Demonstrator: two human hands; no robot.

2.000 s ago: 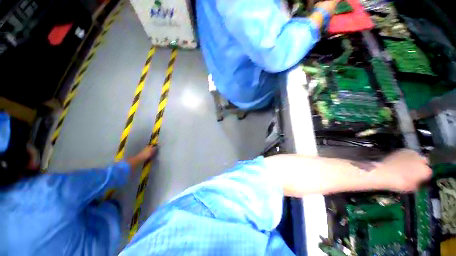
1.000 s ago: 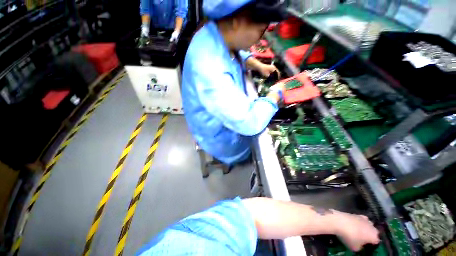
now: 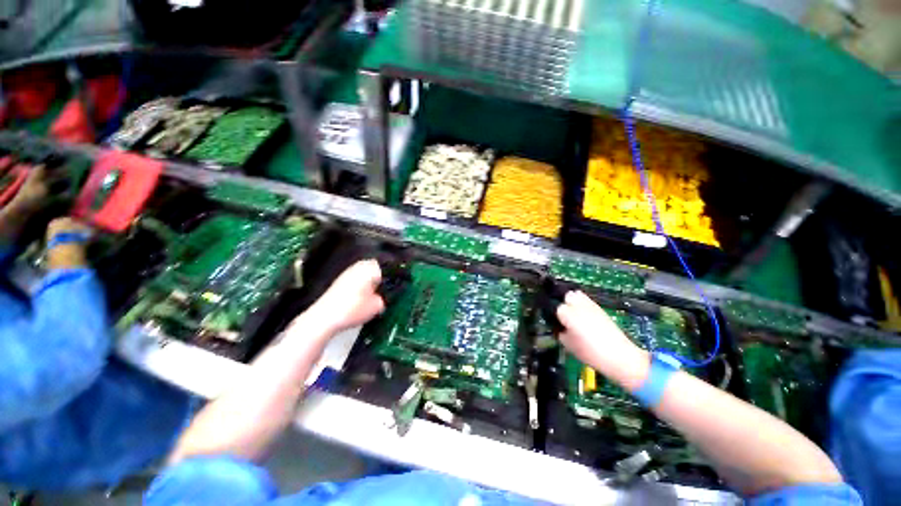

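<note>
A green circuit board [image 3: 464, 321] with many small silvery parts lies in a black pallet in front of me. My left hand [image 3: 354, 296] is at the pallet's upper left side, its fingers curled; whether it holds anything is hidden. My right hand [image 3: 598, 341], with a light blue wrist strap [image 3: 655, 379] and coiled blue cord, is at the gap between this pallet and the one on the right. Its fingertips are over dark parts, and I cannot tell if they grip anything. Another board [image 3: 637, 341] lies partly behind my right hand.
Behind the metal rail [image 3: 346, 208] stand bins of pale components [image 3: 450, 180], small yellow components [image 3: 524, 195] and large yellow components [image 3: 647, 188]. Another board [image 3: 232, 262] lies left. A neighbour's arm [image 3: 69, 296] is beside a red tray [image 3: 119, 188]; a blue sleeve [image 3: 869, 420] shows at right.
The view has swung from the aisle and left neighbour to the line in front. Both my hands now show, where one arm reached over the line before. The yellow bins have come into view.
</note>
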